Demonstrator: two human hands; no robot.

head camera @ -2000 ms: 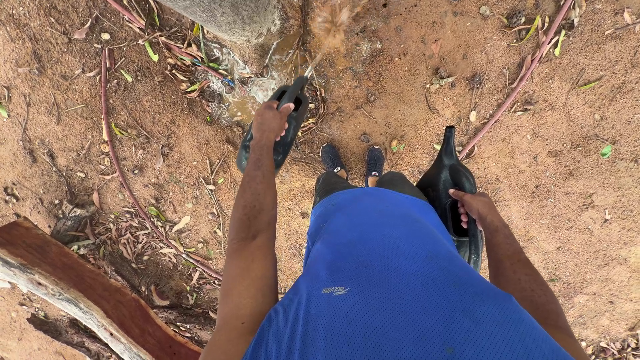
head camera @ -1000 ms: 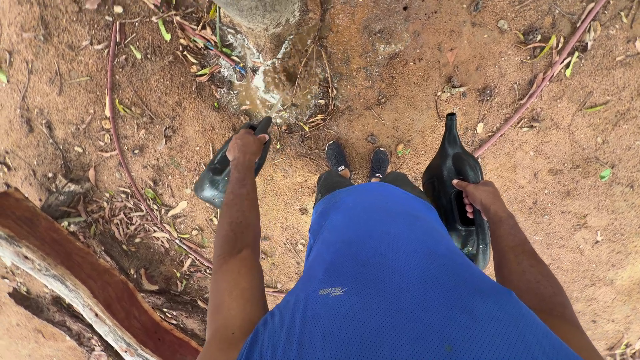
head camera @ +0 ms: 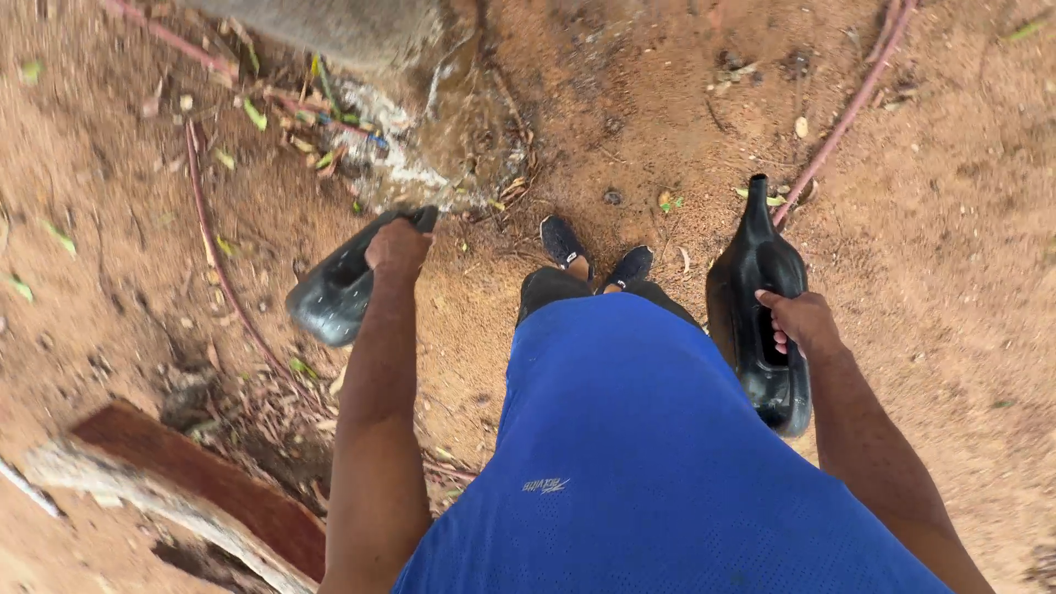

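Observation:
My left hand (head camera: 400, 247) is closed around the handle of a black plastic watering can (head camera: 330, 297), its wide end toward the lower left and partly hidden by my hand. On the right, my right hand (head camera: 796, 322) grips the handle of a second black plastic watering can (head camera: 738, 280), whose narrow spout points away from me. Between the two cans are my feet in dark shoes. Wet, foamy ground (head camera: 412, 169) lies beyond the left can, at the foot of a thick grey trunk or post (head camera: 355, 29).
A reddish hose (head camera: 854, 111) crosses the soil at the upper right, and another length (head camera: 214, 256) curves along the left. A split log (head camera: 206, 487) lies at the lower left. Dry leaves and twigs are scattered about.
Two seconds ago, muddy splashing showed beside the trunk, with the left can close to it; that can has since moved left and back toward me. My right hand still holds its can.

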